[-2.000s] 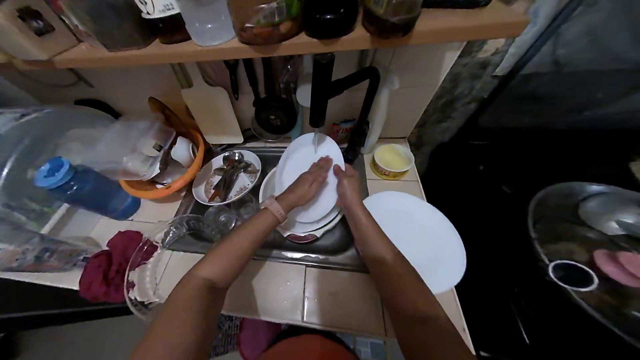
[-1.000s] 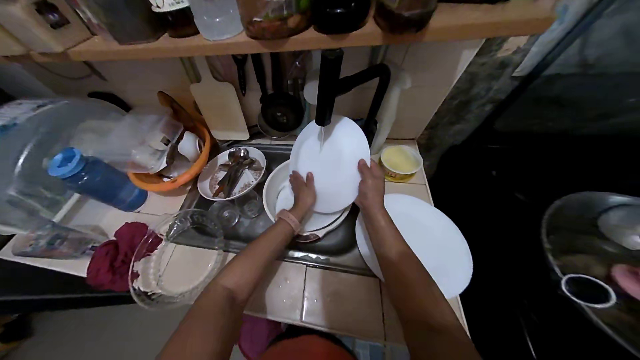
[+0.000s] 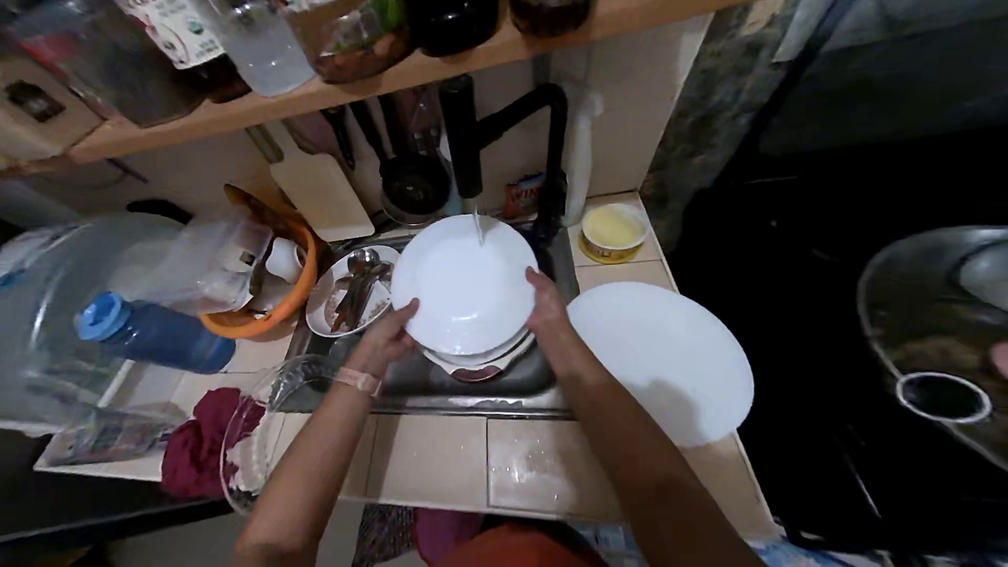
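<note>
Both my hands hold a round white plate (image 3: 465, 283) by its edges over the sink (image 3: 504, 402). My left hand (image 3: 387, 339) grips the lower left rim and wears a pinkish wristband; my right hand (image 3: 545, 301) grips the right rim. A thin stream of water from the black faucet (image 3: 460, 142) falls on the plate's upper part. Beneath it are more stacked dishes (image 3: 472, 368), mostly hidden. Left of them, a white bowl (image 3: 316, 303) holds spoons and other cutlery (image 3: 361, 290). A large white oval plate (image 3: 661, 358) lies on the counter at the right.
An orange basin (image 3: 272, 319) with dishes, a blue bottle (image 3: 169, 339), a maroon cloth (image 3: 197, 445) and a clear glass dish (image 3: 228, 465) lie left. A tub with yellow contents (image 3: 614, 228) sits back right. A wooden shelf (image 3: 339, 90) holds jars above; a large pan (image 3: 874, 315) is far right.
My left hand, over the plate's face two seconds ago, is now at its left edge. The plate has turned to face up more squarely under the water. My right hand stays at its right edge.
</note>
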